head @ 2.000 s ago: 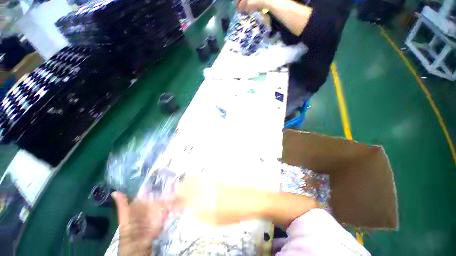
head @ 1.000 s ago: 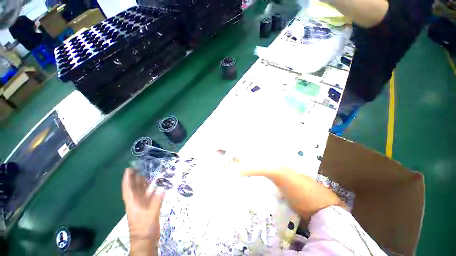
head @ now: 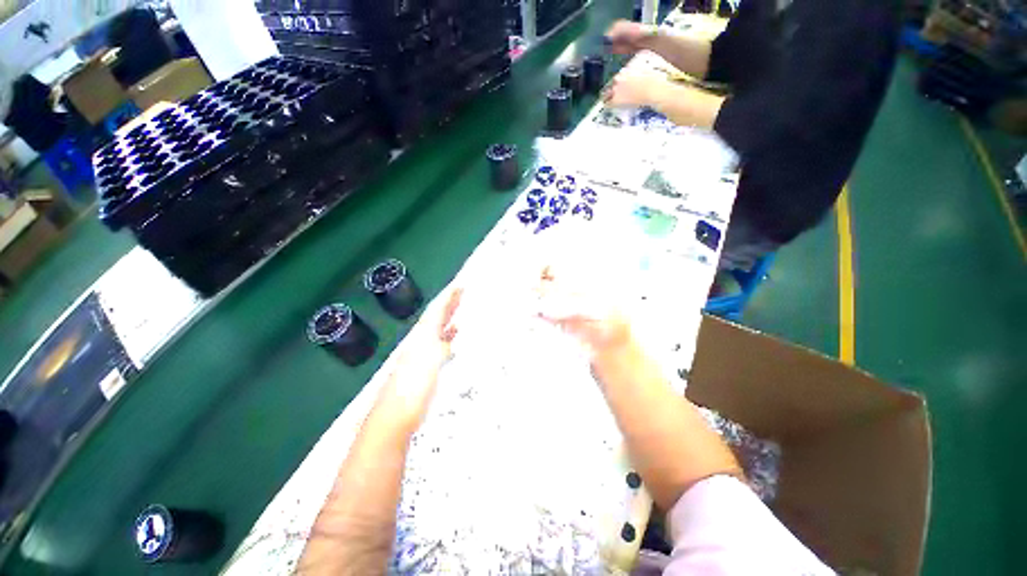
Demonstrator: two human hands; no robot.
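Observation:
Several black-and-white end discs (head: 554, 200) lie grouped on the white bench (head: 496, 377), beyond my hands. My left hand (head: 451, 321) is over the bench's belt-side edge, its fingers washed out by glare. My right hand (head: 580, 324) reaches forward over the bench, also overexposed at the fingers. Whether either hand holds anything cannot be told. A pile of shiny liner scraps (head: 473, 534) lies close in front of me, between my forearms.
Black cylindrical housings (head: 393, 289) stand on the green belt (head: 242, 416) at left; one with a white three-armed end (head: 154, 533) lies nearest. Black blister trays (head: 225, 146) are stacked behind. An open carton (head: 833, 439) is at right. Another person (head: 805, 113) works at the bench's far end.
The discs that lay by my left hand are gone from there; a disc group now lies further up the bench. Both hands have moved forward, the left also rightward. The neighbour's hands have shifted.

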